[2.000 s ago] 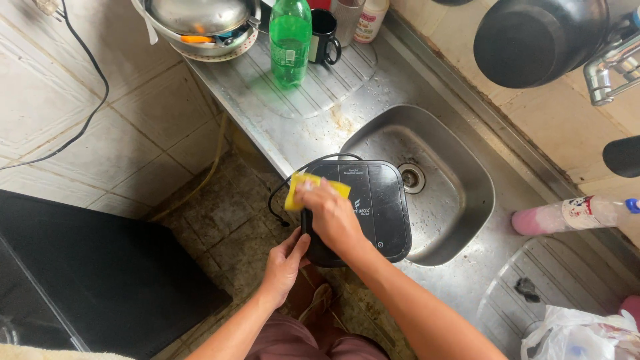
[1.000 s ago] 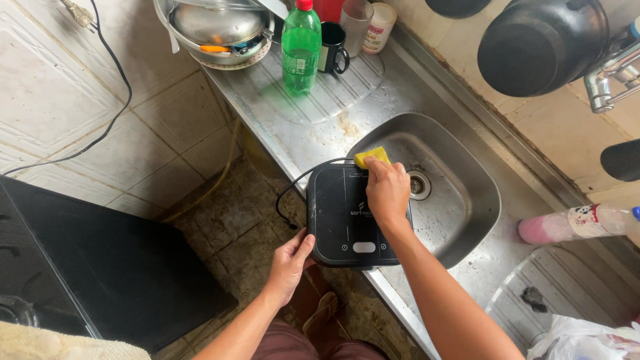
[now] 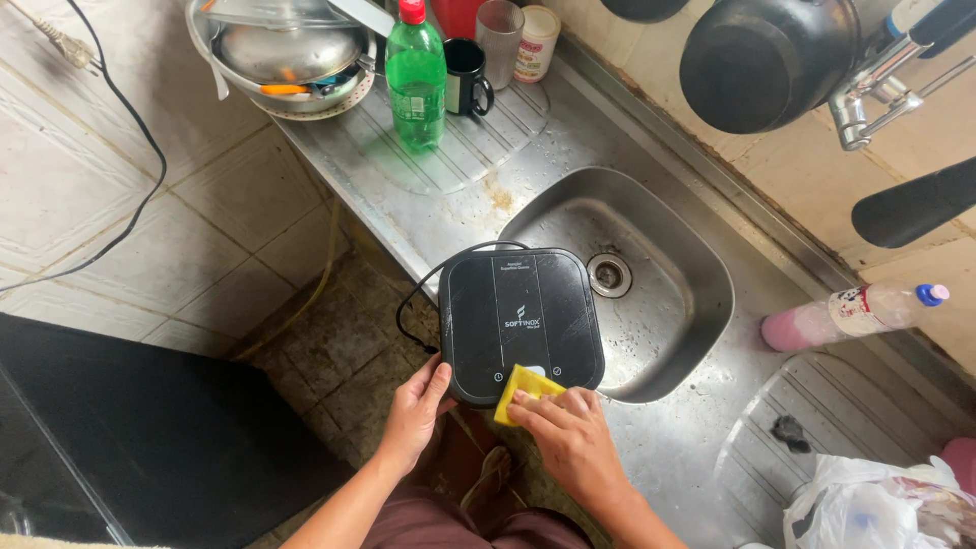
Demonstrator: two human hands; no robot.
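A black Softinox appliance [image 3: 473, 313], flat with rounded corners and a glossy top, is held over the near edge of the steel sink [image 3: 648, 335]. My left hand [image 3: 415, 412] grips its lower left corner, thumb on the side and fingers underneath. My right hand [image 3: 568, 427] presses a yellow sponge [image 3: 522, 389] on the lower edge of the top, beside a white oval mark. A black cord [image 3: 412, 297] loops from behind the appliance down its left side.
A green bottle [image 3: 415, 91], a black mug [image 3: 465, 76] and a bowl of dishes [image 3: 290, 53] stand at the back left. A pink-filled bottle [image 3: 846, 313] lies right of the sink, near a plastic bag [image 3: 869, 503]. Black pans [image 3: 770, 69] and a faucet [image 3: 862, 114] are along the wall.
My right hand has moved with the sponge from the far edge of the appliance's top to its near edge. My left hand still holds the lower left corner.
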